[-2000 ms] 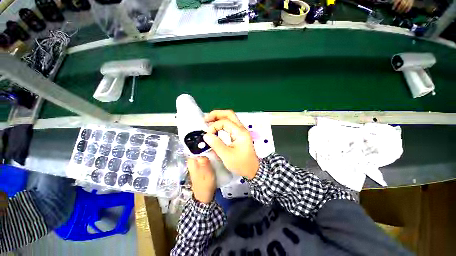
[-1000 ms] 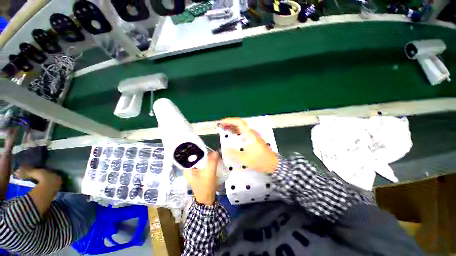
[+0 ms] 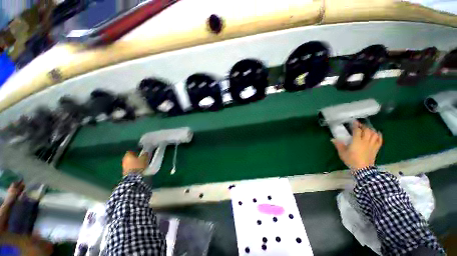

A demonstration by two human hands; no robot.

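Note:
A white bullet camera (image 3: pixel 168 135) lies on the green belt at the left, its thin cable hanging down. My left hand (image 3: pixel 134 162) is at its bracket; the fingers are partly hidden and blurred, so the grip is unclear. Another white bullet camera (image 3: pixel 351 111) is on the belt at the right, its dark lens end facing left. My right hand (image 3: pixel 362 147) is at this camera's bracket, with the fingers around it. The sticker sheet (image 3: pixel 273 227) with black dots lies on the bench between my arms, with a pink tool (image 3: pixel 270 209) on it.
A third camera (image 3: pixel 446 107) is at the belt's right edge. Black faceplates (image 3: pixel 249 80) stand in a row behind the belt. A pale rail (image 3: pixel 210 194) edges the belt. A white cloth (image 3: pixel 420 192) lies right. Spare sheets (image 3: pixel 89 227) lie left. Part of another person's hand (image 3: pixel 15 190) shows far left.
The camera held over the bench is no longer there. Both hands have moved forward and apart, over the belt. The view has tilted up, showing more faceplates. The pink tool is uncovered.

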